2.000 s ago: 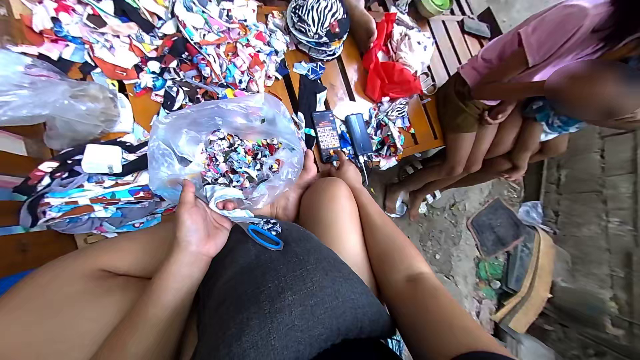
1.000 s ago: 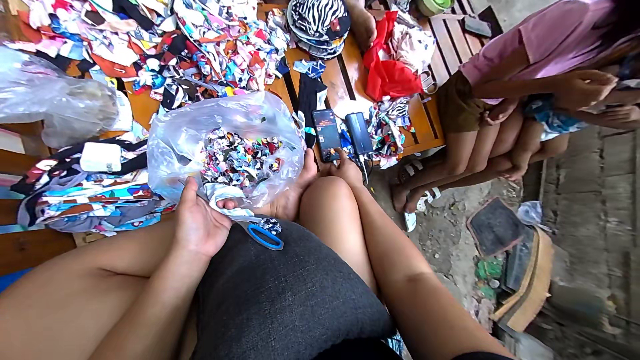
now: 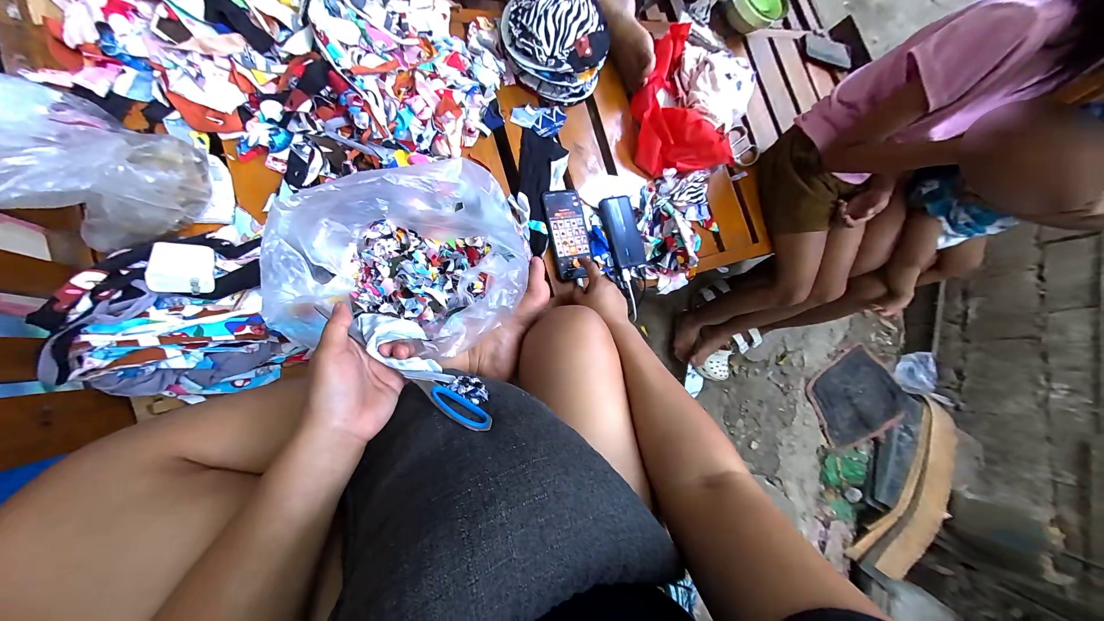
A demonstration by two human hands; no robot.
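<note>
My left hand (image 3: 355, 384), palm up, holds a white cloth piece (image 3: 392, 335) between thumb and fingers. Scissors with a blue-rimmed handle (image 3: 461, 408) rest on the dark fabric over my lap; the cloth and hand partly hide their blades. Beside that hand a clear plastic bag (image 3: 302, 224) stands open with small cut fabric scraps (image 3: 418, 272) inside. My right hand (image 3: 601, 293) holds nothing, its index finger at the lower edge of a smartphone (image 3: 567, 233) with a lit screen. Right of the phone lies a dark power bank (image 3: 621, 231) with a cable.
Fabric scraps (image 3: 388, 78) cover much of the slatted wooden bench (image 3: 733, 246). Around are a cloth stack (image 3: 181, 341), a white square case (image 3: 180, 267), another plastic bag (image 3: 147, 177), a zebra-print bundle (image 3: 556, 43) and red cloth (image 3: 673, 112). A person (image 3: 897, 103) sits at the right.
The phone's screen, darker a second ago, now shows a grid of bright icons. The seated person's raised hand has moved out of its earlier place. My left hand has stayed where it was.
</note>
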